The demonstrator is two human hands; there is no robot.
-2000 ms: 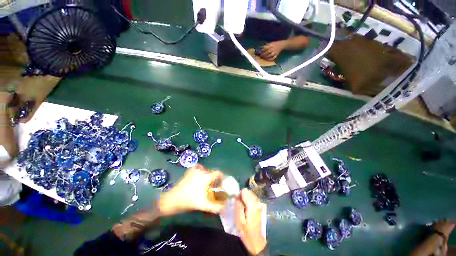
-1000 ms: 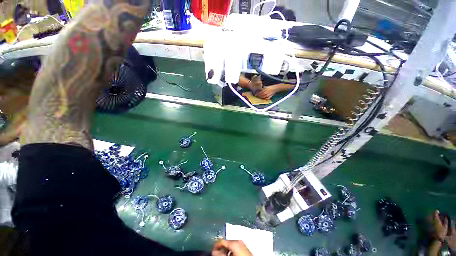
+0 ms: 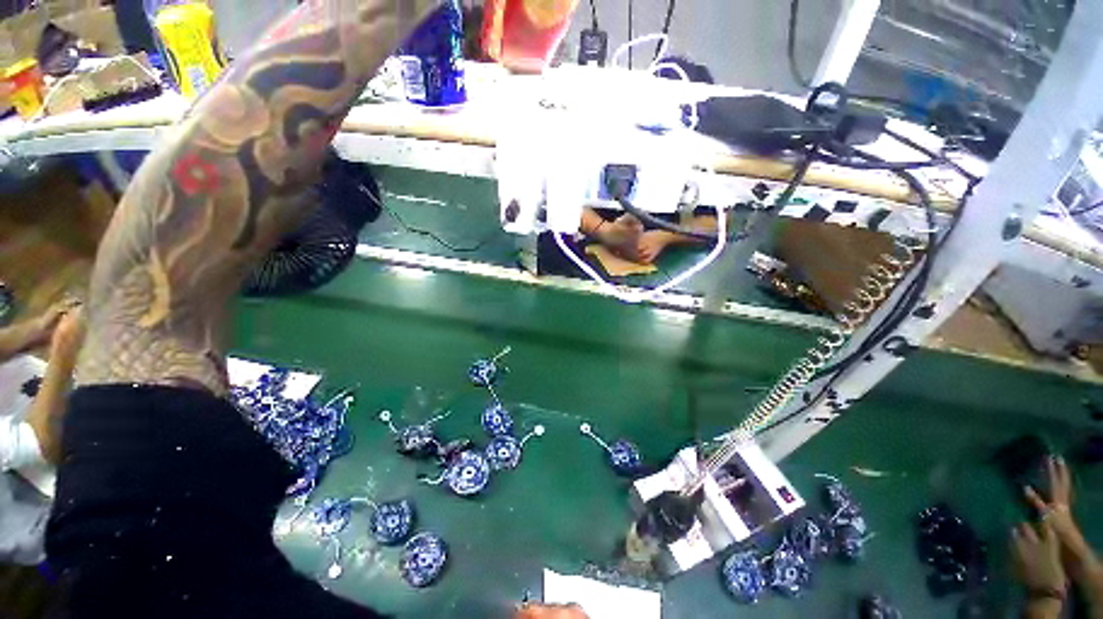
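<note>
My left arm reaches up across the left side to the rear shelf; its hand is past the top edge, out of the picture. My right hand [image 3: 553, 612] shows only as a sliver at the bottom edge, beside the white paper sheet [image 3: 602, 596]; its grip is hidden. Blue-and-white corded units [image 3: 467, 473] lie loose on the green bench, some with pale strings ending in small white rings. A blue pile of units [image 3: 296, 426] is partly behind my sleeve. The power screwdriver [image 3: 664, 518] stands at the white screw feeder [image 3: 750, 491].
More units [image 3: 743, 576] lie right of the feeder, with dark parts [image 3: 950, 544] beyond. A pale support arm [image 3: 943, 266] with coiled cord crosses the right. The rear shelf holds a blue can [image 3: 438, 61], yellow bottle [image 3: 188, 48] and white adapters. Other people's hands [image 3: 1043, 544] show at right, left and rear.
Two seconds ago both hands were together over the bench near the paper. Since then my left arm has risen to the shelf, my right hand has dropped to the bottom edge, and the view has tilted up.
</note>
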